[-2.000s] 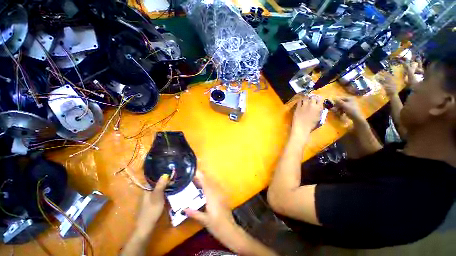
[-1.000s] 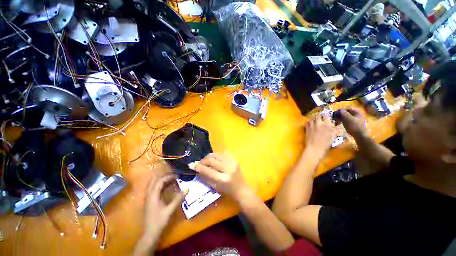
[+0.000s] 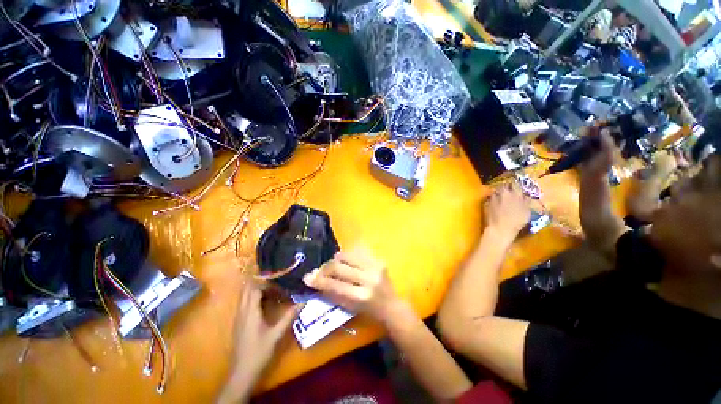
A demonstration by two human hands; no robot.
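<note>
A black base housing (image 3: 296,237), open hollow up with wires at its centre, lies on the orange bench in front of me. A silver-white bracket (image 3: 322,322) sticks out below it towards me. My right hand (image 3: 348,282) is at the housing's lower right edge, fingers bent together and touching it; whether it grips the housing is unclear. My left hand (image 3: 265,316) is at the lower left of the housing and bracket, thumb apart from the fingers; its fingertips are partly hidden and blurred.
A pile of housings with wires (image 3: 170,150) fills the left. A silver bracket unit (image 3: 401,170) stands behind the housing. A clear plastic bag (image 3: 411,87) lies at the back beside a black box (image 3: 482,142). A person (image 3: 506,339) works close at right, holding a dark screwdriver (image 3: 571,155).
Since one second ago my hands have barely shifted and the bracket sits slightly further right. The person at right has raised one hand with a screwdriver. Earlier, both my hands held the unit.
</note>
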